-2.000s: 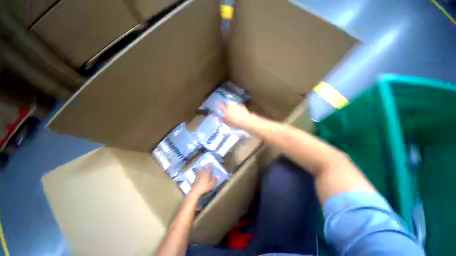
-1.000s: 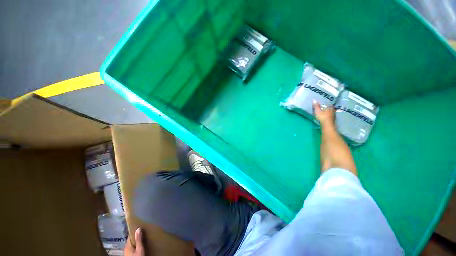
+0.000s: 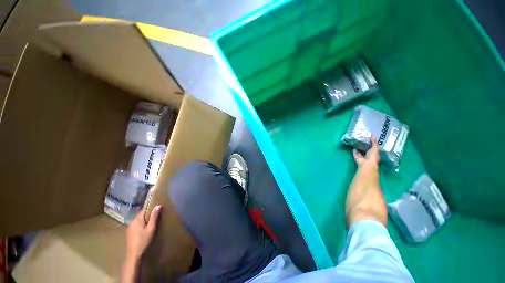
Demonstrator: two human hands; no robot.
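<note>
My right hand (image 3: 367, 156) grips the near edge of a polybagged garment pack (image 3: 377, 134) with dark lettering inside the green bin (image 3: 296, 207). The pack is tilted. Two other packs lie in the bin, one behind it (image 3: 349, 84) and one nearer at the right (image 3: 420, 210). My left hand (image 3: 143, 231) is at the near rim of the open shipping carton (image 3: 66, 143), thumb beside the edge; its fingers are partly hidden, and what it grips is unclear. Several packs (image 3: 126, 194) lie inside the carton along its right wall.
A carton flap (image 3: 205, 130) folds out towards my knee, between carton and bin. Another flap (image 3: 105, 50) stands at the back. My legs and a shoe (image 3: 238, 172) are between the two containers. A yellow floor line (image 3: 177, 37) runs behind them.
My right hand has lifted and tilted the middle pack, which is now apart from the pack beside it. The view has shifted, showing more of the carton. My left hand remains at the carton rim.
</note>
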